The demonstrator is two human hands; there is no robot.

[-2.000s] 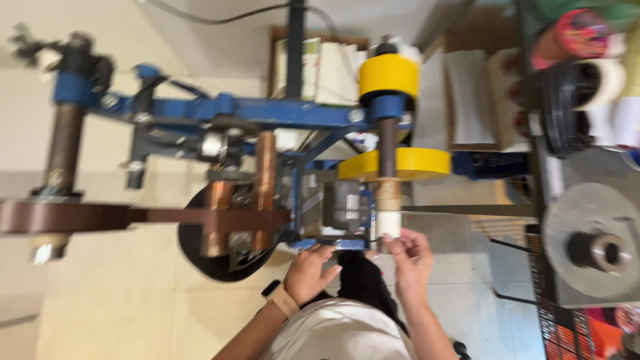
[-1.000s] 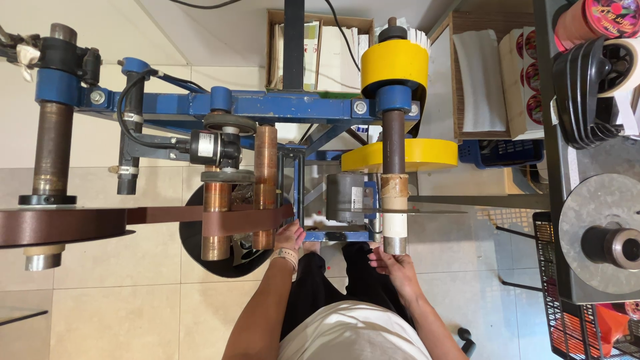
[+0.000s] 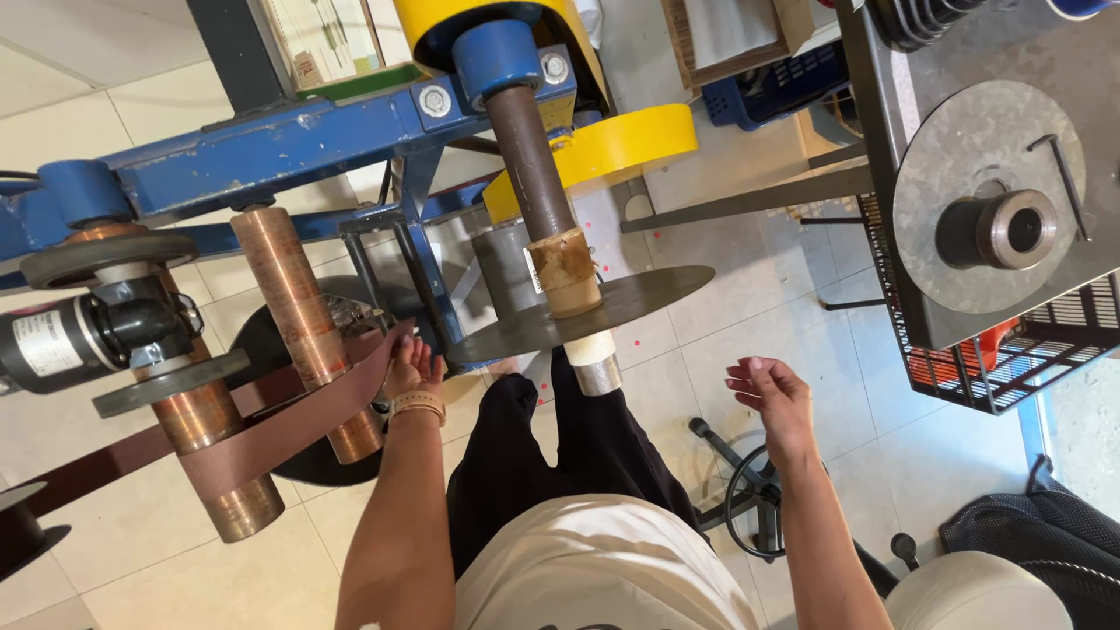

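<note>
My left hand point(image 3: 415, 363) is at the loose end of a brown ribbon band point(image 3: 289, 433), its thumb and a finger on the end. The band runs round copper-coloured rollers point(image 3: 293, 302) to a reel point(image 3: 31, 534) at the left edge. My right hand point(image 3: 770, 394) is in the air, fingers loosely curled, with nothing seen in it. Between my hands a dark shaft point(image 3: 529, 166) carries a tan cardboard core point(image 3: 564, 271), a thin metal disc point(image 3: 652, 296) and a metal end point(image 3: 598, 374). On the grey table lies another metal disc point(image 3: 941, 184) with a hub point(image 3: 1019, 229) and a hex key point(image 3: 1063, 188).
The machine's blue frame point(image 3: 280, 149) crosses the upper left, with yellow guards point(image 3: 630, 149) behind the shaft. A black wire basket point(image 3: 1032, 346) sits under the table's edge. A wheeled chair base point(image 3: 757, 503) and a pale stool seat point(image 3: 971, 595) are at lower right.
My right hand has left the shaft's end and moved right. My left hand is now at the ribbon's end, which hangs free of the rollers. The view has shifted and turned.
</note>
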